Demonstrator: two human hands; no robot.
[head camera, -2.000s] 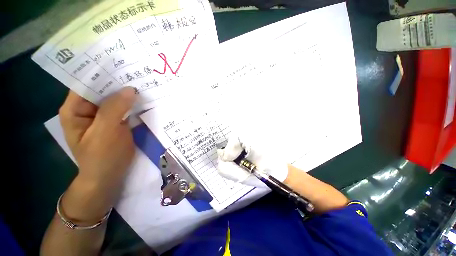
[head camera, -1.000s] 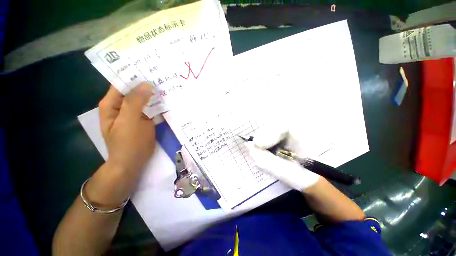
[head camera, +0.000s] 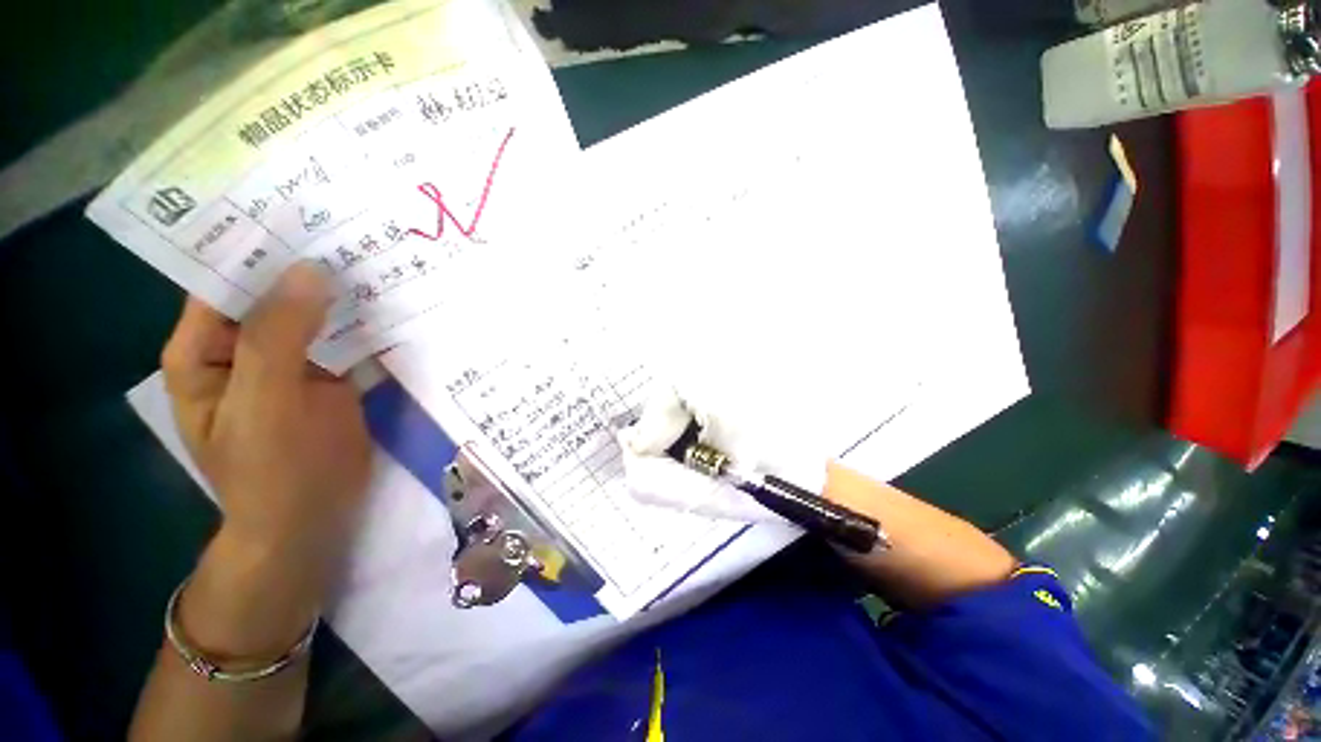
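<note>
My left hand, bare with a bracelet, holds a pale status card with a printed heading and red tick by its lower edge. My right hand, in a white glove, holds a black pen over the printed table of the inspection record sheet. The glove hides the pen's tip. The sheet lies on a blue clipboard with a silver metal clip. A large white sheet lies beneath.
A whitish bottle with a printed label lies at the upper right, above a red tote at the right. A small blue-and-yellow item lies on the dark green bench left of the tote.
Since one second ago, the papers and my left hand have shifted left in view. The gloved right hand has moved left and now covers part of the table where the pen tip showed.
</note>
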